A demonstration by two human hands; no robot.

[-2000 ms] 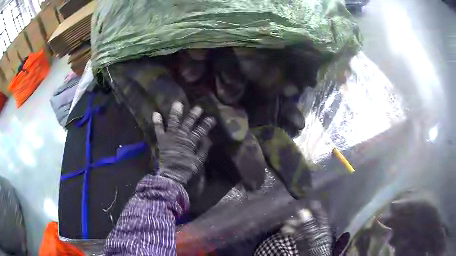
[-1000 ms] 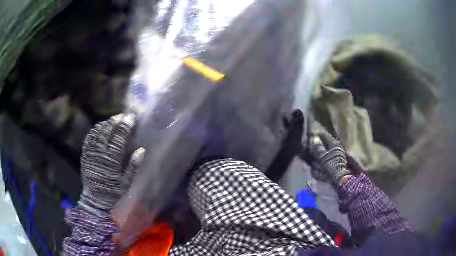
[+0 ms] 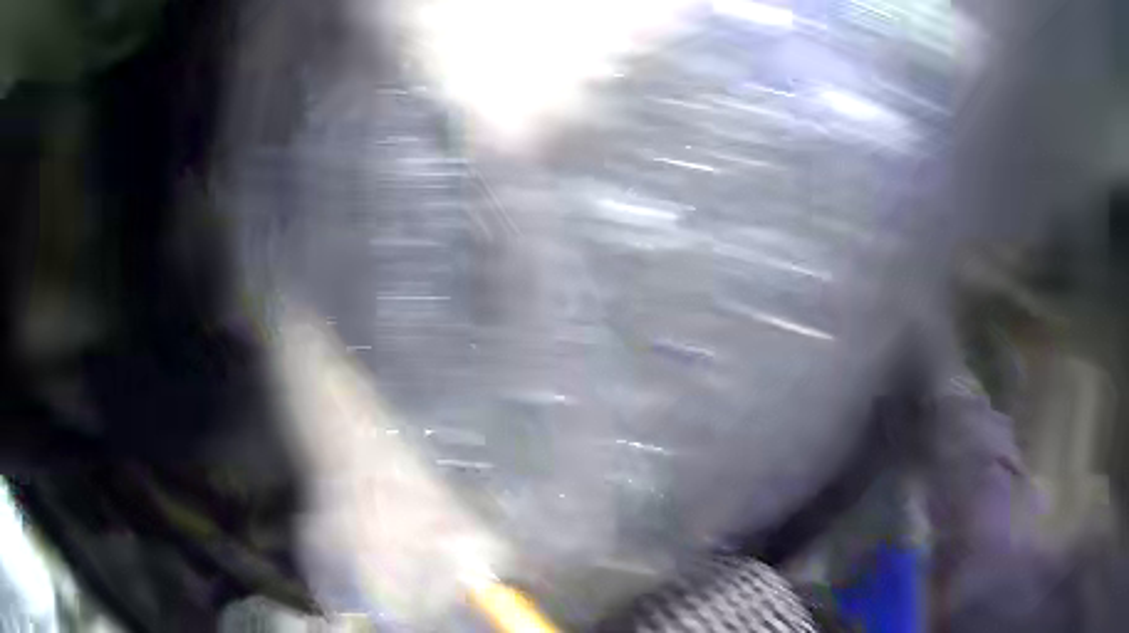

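The view is strongly blurred. Shiny clear film over a grey surface fills the middle. The yellow stick-like item lies at the bottom edge, left of centre. A dark mass, its details smeared, fills the left side where the camouflage straps were. A pale grey patch at the bottom left may be my left glove, cut off by the edge; its fingers cannot be made out. A blurred purple sleeve shows at the right, but my right hand cannot be made out clearly.
The checked apron shows at the bottom edge, right of centre. A bright blue patch is beside it. A blurred olive-beige sack is at the right edge. A greenish blur is at the top left.
The camera has swung, and the picture is now blurred. The film fills the middle and the yellow item has shifted to the bottom edge. Both gloves are no longer clear.
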